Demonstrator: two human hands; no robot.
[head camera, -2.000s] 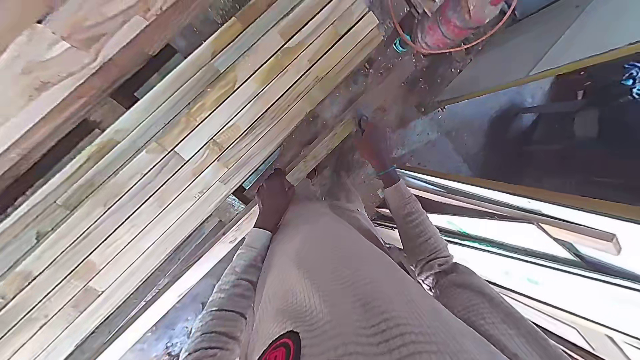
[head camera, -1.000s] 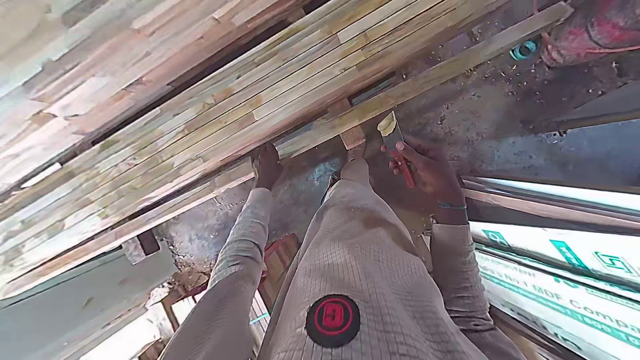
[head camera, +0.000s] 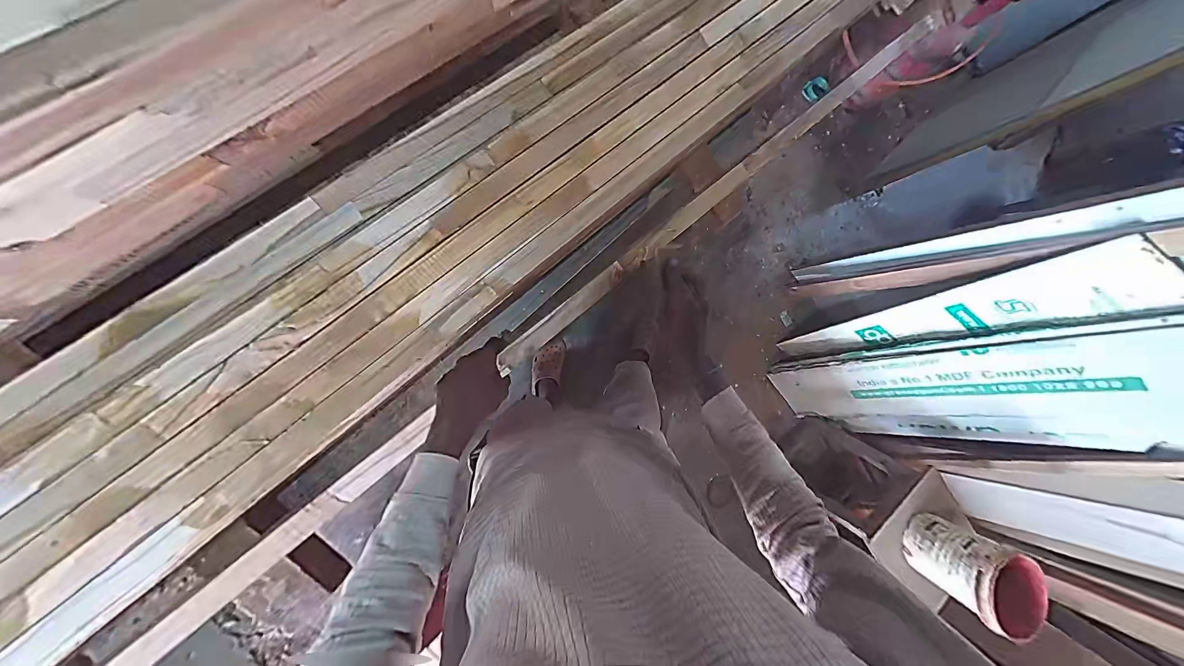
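Note:
A long narrow wooden strip (head camera: 592, 294) runs diagonally beside a stack of jointed wooden strips (head camera: 435, 231). My left hand (head camera: 470, 398) is closed around the near part of the strip, at the stack's edge. Over the strip's middle, right of the stack, is my right hand (head camera: 683, 301); it is blurred and dark, so its fingers and anything in them cannot be made out. A foot in a perforated shoe (head camera: 548, 361) shows just right of my left hand.
Wrapped boards bearing print (head camera: 980, 379) lie at the right. A cardboard tube (head camera: 976, 573) stands out at the lower right. More timber (head camera: 139, 157) fills the upper left. A teal ring (head camera: 815, 89) lies on the floor near a red object (head camera: 888, 79).
One second ago my right hand held a red-handled tool near the strip; now it is farther forward, beside the strip, and the tool cannot be made out. The view has shifted.

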